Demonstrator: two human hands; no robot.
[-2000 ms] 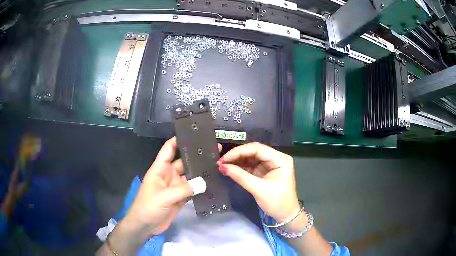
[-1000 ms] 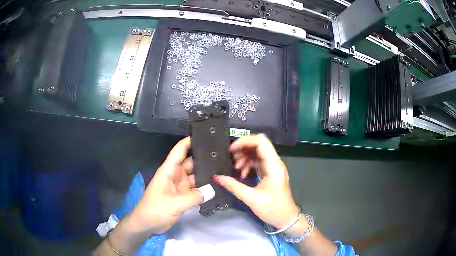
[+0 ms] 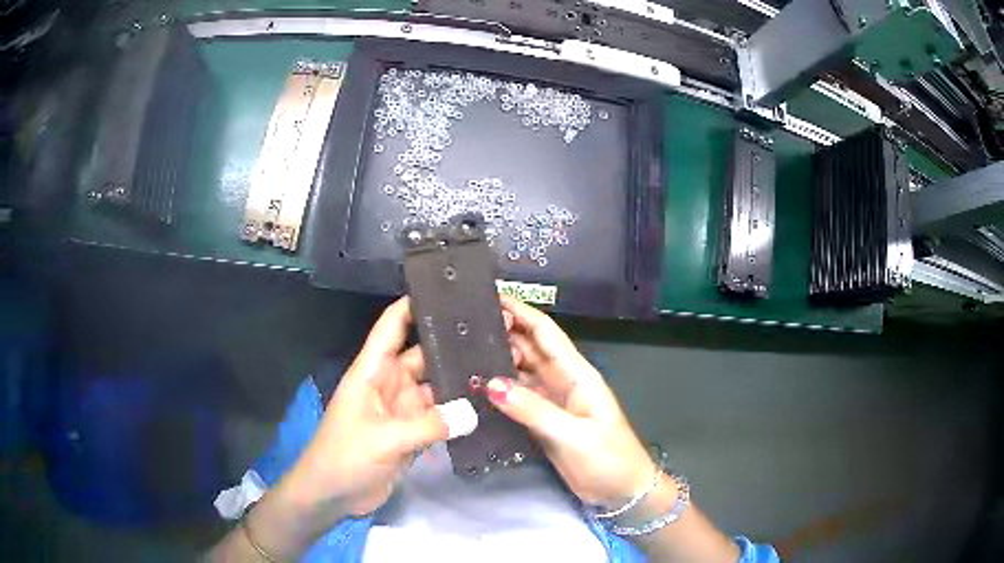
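My left hand (image 3: 380, 429), with a white wrap on its thumb, grips a dark fixture bar (image 3: 451, 302) from the left. The bar is tilted a little, its top end with two round metal pins over the tray's near edge. My right hand (image 3: 573, 423) holds the bar's right edge, fingers behind it and thumb on its face beside a small ring (image 3: 476, 382). Two more small rings or holes show higher on the bar. Many small silver rings (image 3: 457, 198) lie scattered in the black tray (image 3: 646, 209). The lower part of the bar is partly behind the left thumb.
A coppery-silver bar (image 3: 292, 154) lies left of the tray on the green ledge (image 3: 226, 165). A dark stack (image 3: 149, 132) stands far left. A single dark bar (image 3: 749, 214) and a ribbed black stack (image 3: 853, 220) are at the right. Silver rails (image 3: 495, 41) run behind the tray.
My right hand has moved from beside the bar onto its right edge, thumb now resting on the face. The bar shifted right, then slightly back left, and stays in my left hand.
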